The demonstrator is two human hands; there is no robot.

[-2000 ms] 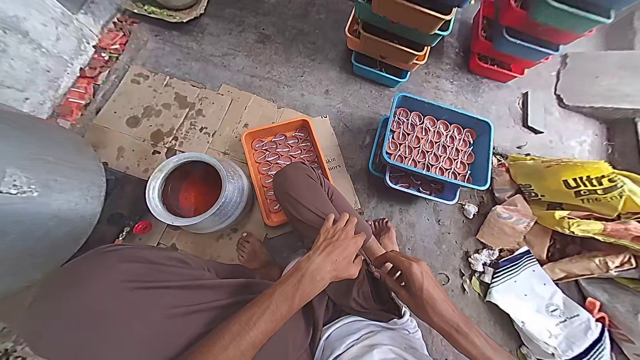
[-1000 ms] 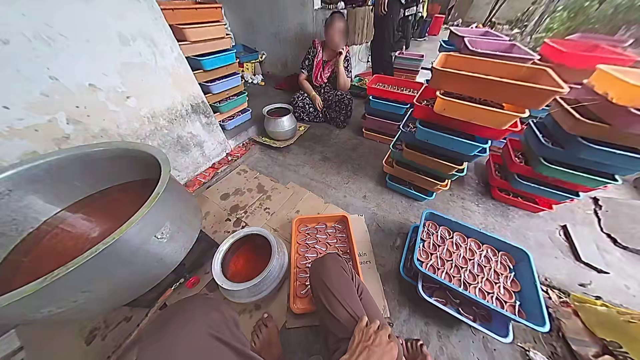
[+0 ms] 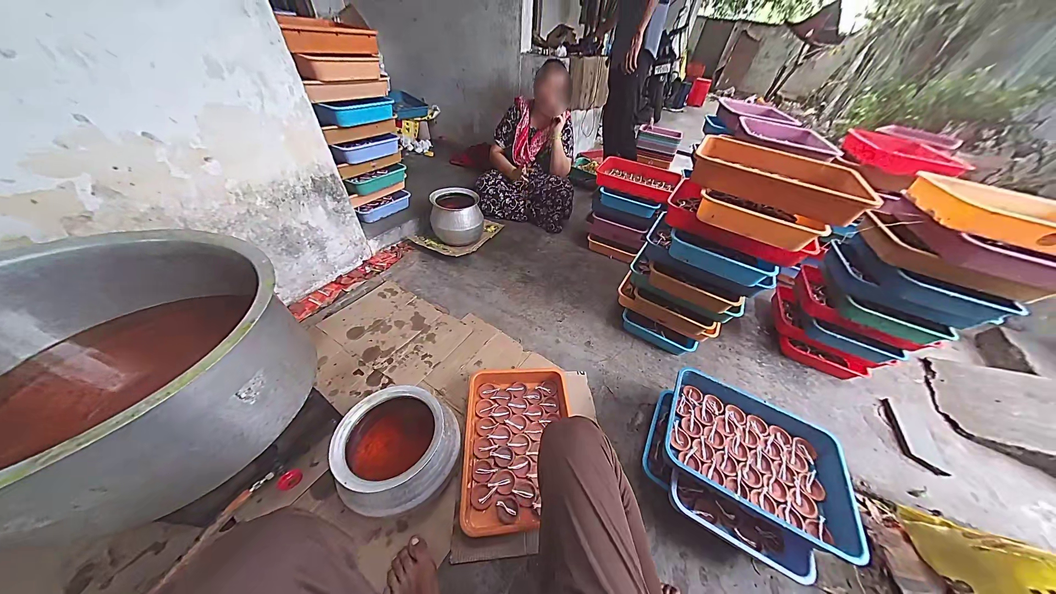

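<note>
Neither of my hands is in the picture. My raised knee in brown trousers partly hides an orange plastic tray (image 3: 473,495) holding rows of small clay lamps with white wicks. Left of that tray stands a small metal pot (image 3: 445,450) with reddish-orange liquid inside. A very large metal vessel (image 3: 272,363) at the left holds more reddish-brown liquid. On my right, a blue plastic tray (image 3: 854,495) full of clay lamps with wicks rests on other blue trays.
Flattened cardboard (image 3: 388,330) lies under the small pot and orange tray. Tall stacks of coloured trays (image 3: 734,268) stand at the right, more by the wall (image 3: 355,111). A seated person (image 3: 528,165) is beside another metal pot (image 3: 456,223); a second person (image 3: 624,91) stands behind.
Both hands, seen at my lower leg two seconds ago, have left the view; one second ago a hand still showed at the leg. The view has tilted up.
</note>
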